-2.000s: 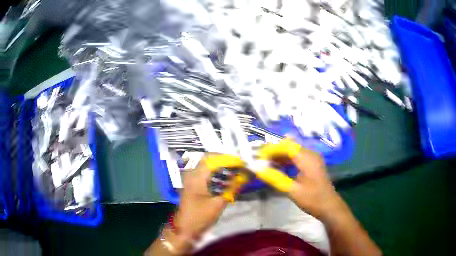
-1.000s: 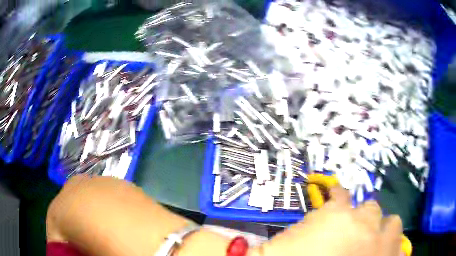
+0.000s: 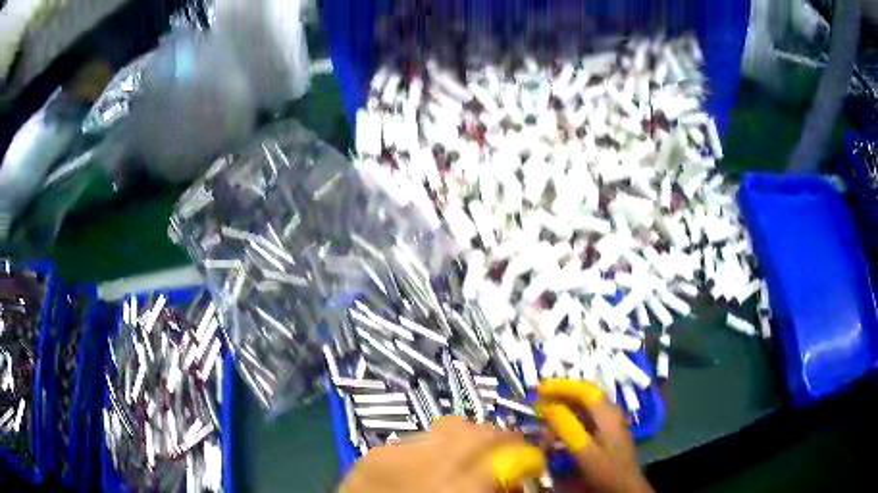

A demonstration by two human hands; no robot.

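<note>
My left hand (image 3: pixel 424 464) is blurred and cut off by the bottom edge, with a yellow finger cot near my right hand. My right hand (image 3: pixel 602 438), with yellow cots on its thumb and finger, is curled over the near blue tray's right part. Small dark and silver bits show between the hands, but the grip of either is unclear. Silver metal tubes (image 3: pixel 400 349) lie in the near blue tray (image 3: pixel 340 424), whose front is hidden by my left hand. White cylinders (image 3: pixel 616 368) spill into its right side.
A clear bag of tubes (image 3: pixel 289 226) lies behind the near tray. A big white heap (image 3: pixel 568 212) spreads from a large blue bin (image 3: pixel 727 58). Filled blue trays (image 3: pixel 228 414) stand left, an empty blue tray (image 3: pixel 818 298) right. A blurred person (image 3: pixel 193 106) is at the back left.
The view has shifted, showing more of the bin and the far side. My left forearm no longer crosses the foreground. My right hand's yellow cots now show clearly beside my left hand.
</note>
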